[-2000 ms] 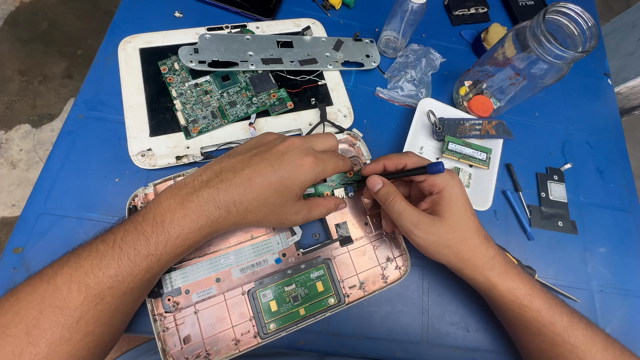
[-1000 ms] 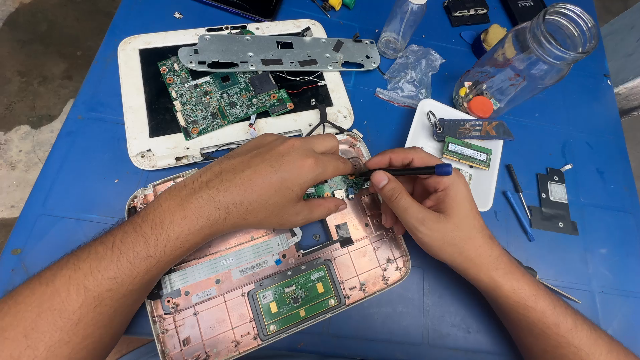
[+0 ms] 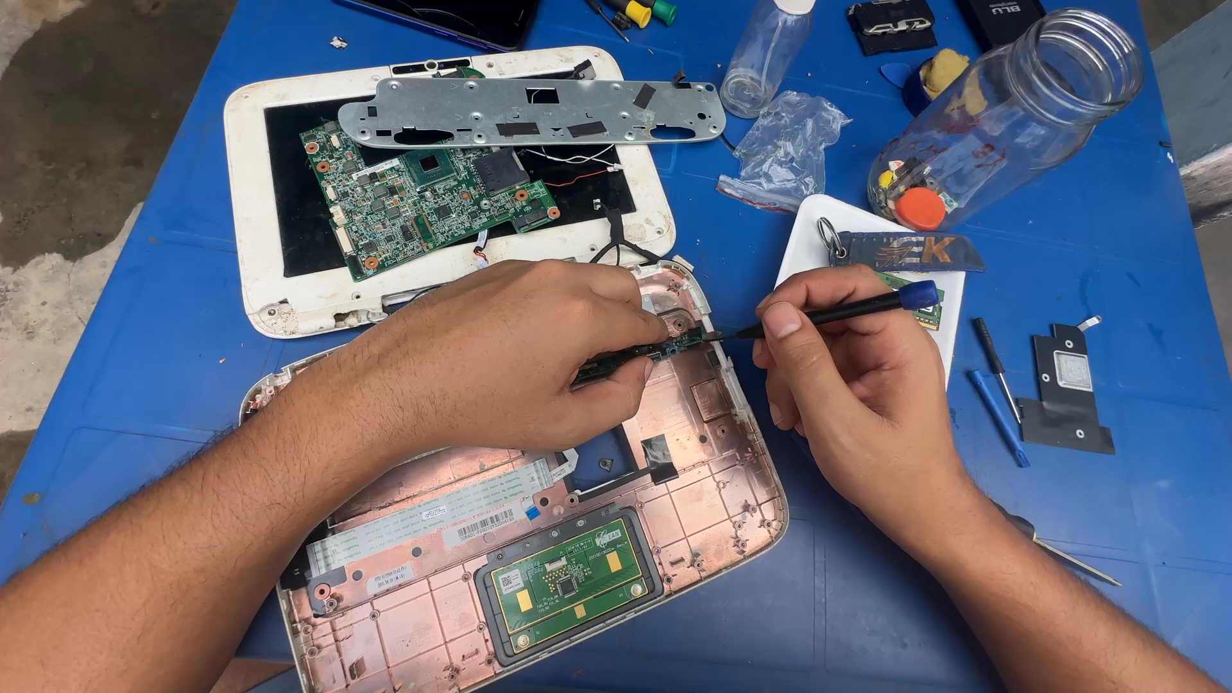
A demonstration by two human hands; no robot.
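My left hand [image 3: 539, 346] reaches over the laptop's copper-coated base [image 3: 712, 481] and pinches a small green circuit board [image 3: 685, 339] between thumb and fingers. The board is tilted, and part of it is hidden by the fingers. From the right, my right hand [image 3: 847, 375] holds a screwdriver-like tool [image 3: 857, 308] with a black shaft and blue end cap, its dark tip at the board's right end. Below my left hand lie a flat ribbon cable [image 3: 433, 515] and the green touchpad board [image 3: 568, 582] in the base.
Behind the base lies the white screen part [image 3: 260, 221], bearing a green motherboard [image 3: 414, 202] and a metal plate [image 3: 577, 111]. To the right are a white tray [image 3: 804, 236], a glass jar [image 3: 1020, 125], a plastic bag [image 3: 794, 144], small tools [image 3: 1001, 414] and a black bracket [image 3: 1068, 385].
The small board, lower and flatter between my hands before, is now tilted in my left fingers. My right hand has moved a little to the right with the tool.
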